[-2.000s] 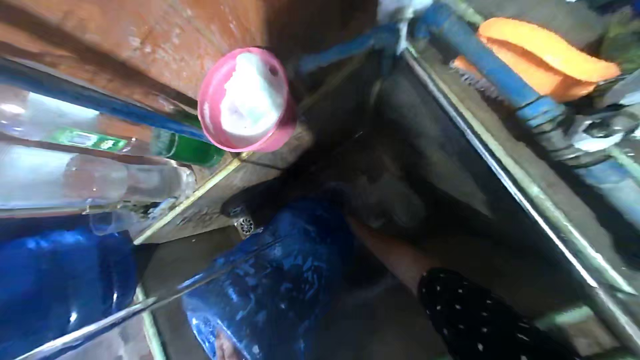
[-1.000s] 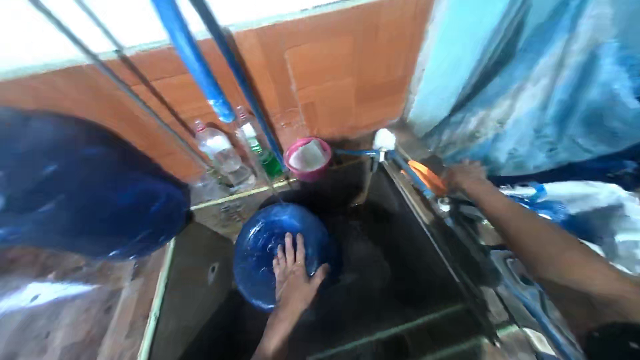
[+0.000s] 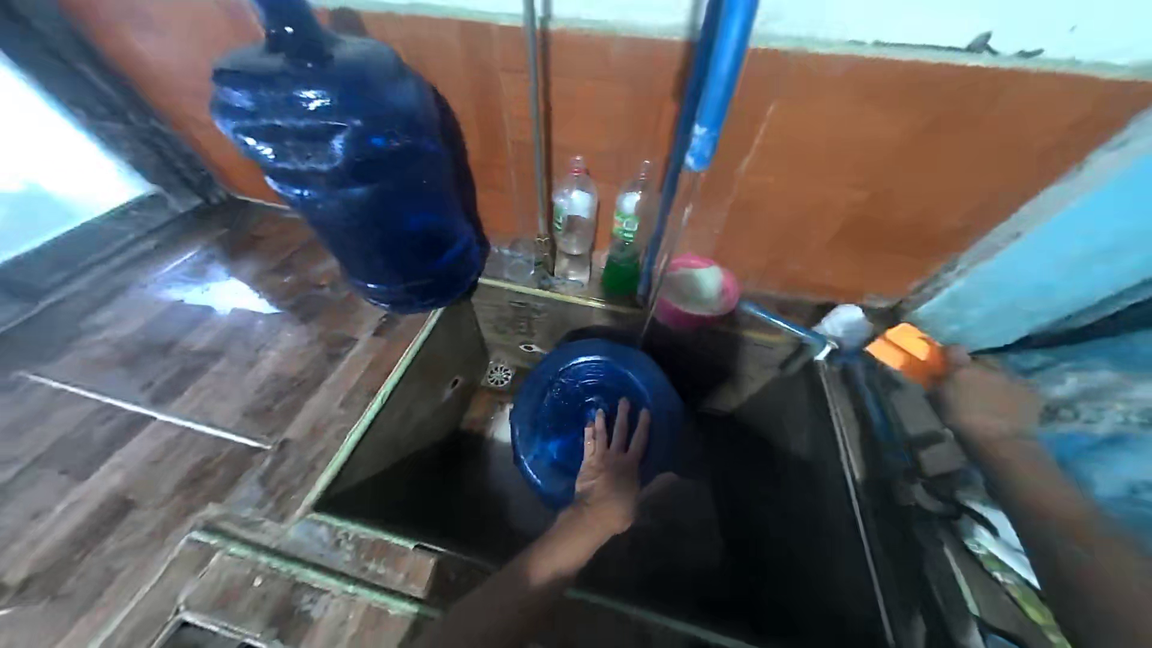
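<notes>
A blue plastic water jug point(image 3: 558, 396) stands in the deep tiled basin with its round end up. My left hand point(image 3: 615, 463) rests on that end with its fingers spread. At the right, my right hand point(image 3: 985, 396) is blurred beside an orange object point(image 3: 907, 353), possibly a cloth or sponge; its fingers seem closed around the end of it. A thin stream of water falls from a blue pipe point(image 3: 720, 99) behind the jug. Against the orange wall sits a pink tub point(image 3: 695, 290) with something white in it.
Another large blue water jug point(image 3: 360, 171) stands on the tiled ledge at the left. Two plastic bottles, one clear point(image 3: 574, 220) and one with green liquid point(image 3: 625, 234), stand behind the basin's rim point(image 3: 558, 292). A floor drain point(image 3: 499, 374) lies inside the basin. Blue piping runs along the right edge.
The view has swung widely. My right hand, seen two seconds ago reaching into the basin, is now at the right by the orange object. My left hand has stayed on the jug's end since one second ago.
</notes>
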